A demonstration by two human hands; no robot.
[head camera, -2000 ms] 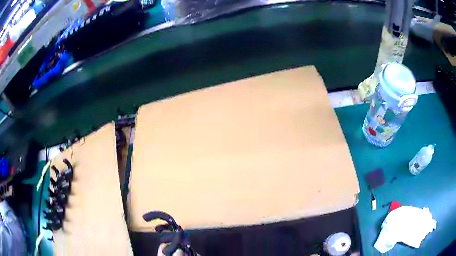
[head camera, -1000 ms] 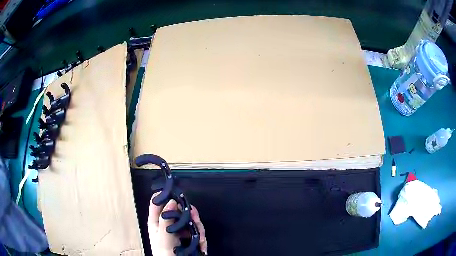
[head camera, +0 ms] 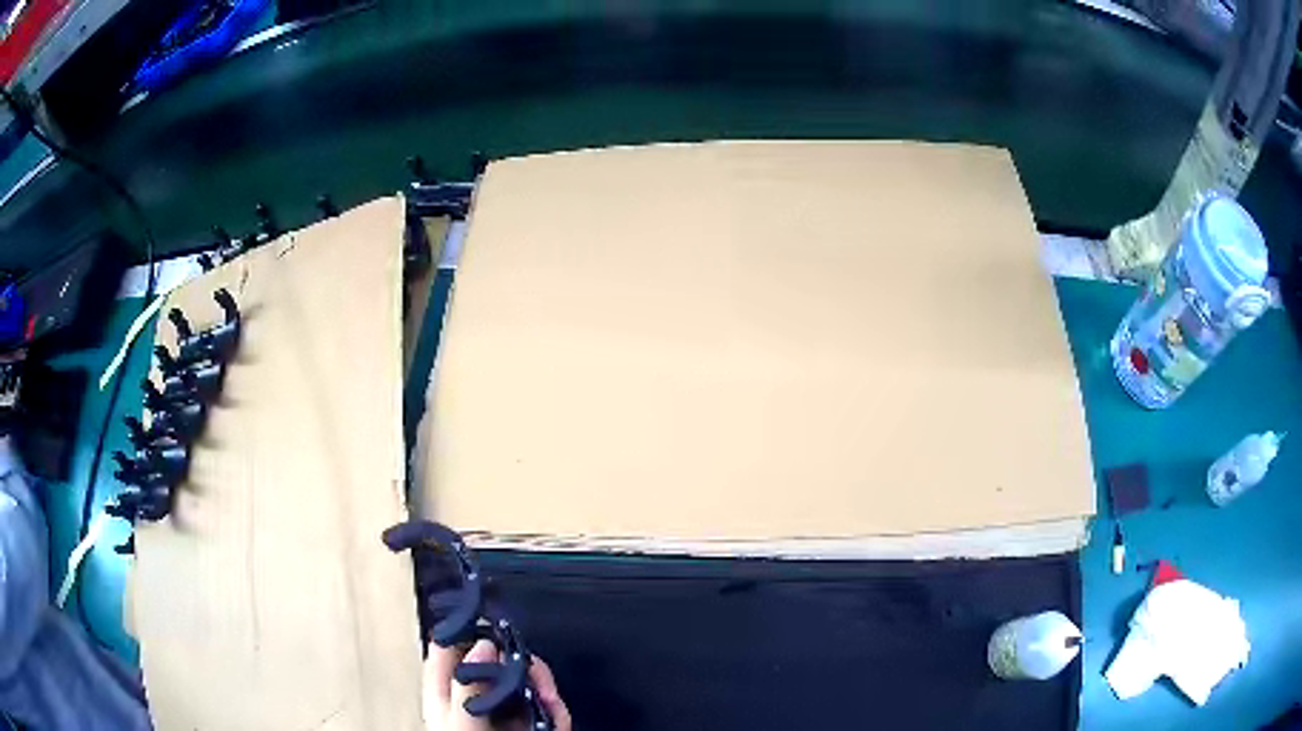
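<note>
My left hand (head camera: 486, 688) is at the bottom edge, partly cut off, and grips a black hooked part (head camera: 460, 607) with curved prongs. It is over the left end of the black mat (head camera: 771, 628), beside the narrow cardboard. My right hand is not in view. A large stack of tan cardboard sheets (head camera: 757, 343) lies in front of me. Several black hooked parts (head camera: 179, 414) stand in a row along the left side of the narrow cardboard sheet (head camera: 286, 543). A small white squeeze bottle (head camera: 1034, 646) lies on the right part of the mat.
At right on the teal bench are a drinking bottle (head camera: 1188, 307), another small bottle (head camera: 1242, 469), a dark square pad (head camera: 1127, 490), a thin tool (head camera: 1118, 551) and a white cloth (head camera: 1182, 640). A dark green belt (head camera: 771, 79) runs behind. A person's grey sleeve (head camera: 50, 614) is at far left.
The view has tilted down since the first frame, then slightly back up. My left hand has come into fuller view with the hooked part. The hand near the bottle in the first frame is gone.
</note>
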